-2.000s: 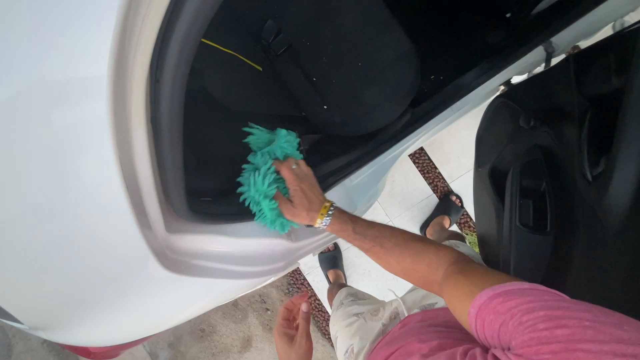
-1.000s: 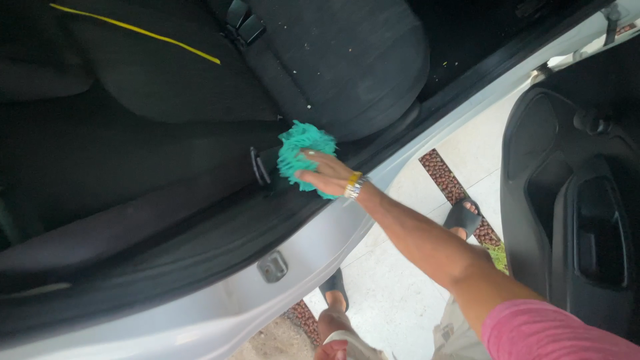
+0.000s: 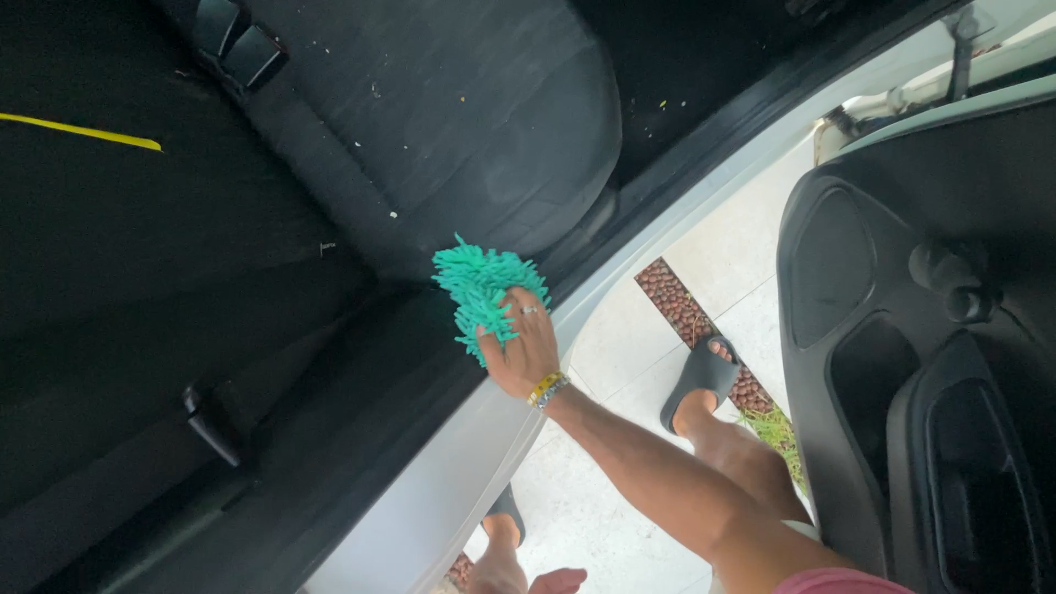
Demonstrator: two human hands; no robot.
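Observation:
My right hand [image 3: 524, 342], with a ring and a yellow band and metal bracelet at the wrist, grips a teal chenille microfiber cleaning pad [image 3: 487, 289]. The pad lies against the outer rear corner of a black car seat cushion [image 3: 495, 140], beside the door sill [image 3: 594, 289]. Small light specks are scattered on the cushion. The seat backrest [image 3: 165, 223] is to the left. Only some fingers of my left hand [image 3: 559, 581] show at the bottom edge, away from the car seat; the rest is out of frame, and whether it holds anything is hidden.
An open car door with a black inner panel [image 3: 833, 247] stands at the right. Black seat belt buckles [image 3: 252, 56] lie at the upper left, near a yellow strip [image 3: 91, 132]. My sandalled feet stand on pale paving [image 3: 627, 495] with a pebble strip [image 3: 672, 301].
My right hand has carried the teal pad from the rear edge of the door opening to the seat corner. The view has moved closer to the seat.

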